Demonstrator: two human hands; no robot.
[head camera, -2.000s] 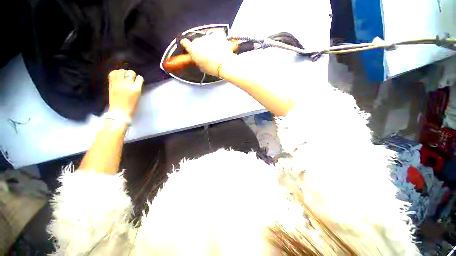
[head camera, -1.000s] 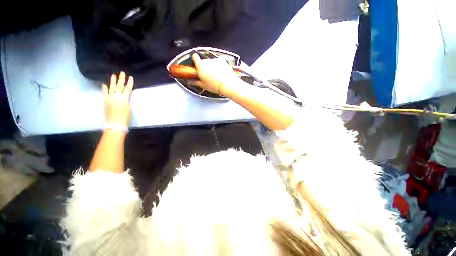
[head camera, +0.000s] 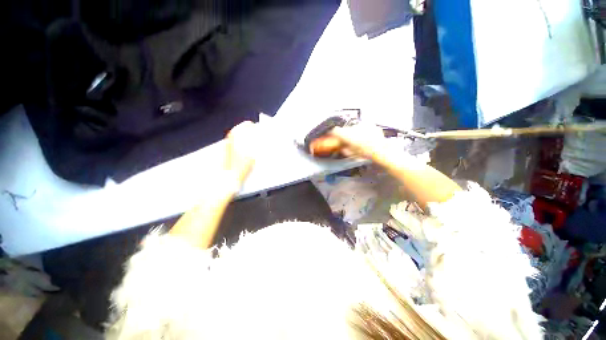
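Note:
A dark garment (head camera: 193, 80) lies spread over the upper left of the white pressing table (head camera: 153, 192), with a small pale label (head camera: 171, 107) on it. My left hand (head camera: 240, 149) is at the garment's lower right edge; it is overexposed, and whether its fingers grip the cloth cannot be told. My right hand (head camera: 345, 143) is blurred and shut on the orange-brown handle of the steam iron (head camera: 325, 143). The iron is to the right of the garment, apart from it, over the white table near its front edge.
A tan hose (head camera: 465, 133) runs from the iron to the right. A brown-grey pad (head camera: 380, 16) lies at the table's far side. A second white table (head camera: 525, 60) with a blue edge stands at the right. Pale and red cloth heaps (head camera: 555, 199) lie below it.
The iron and my right hand have moved right, off the garment's edge. My left hand has moved right to the garment's lower edge. The camera view has shifted.

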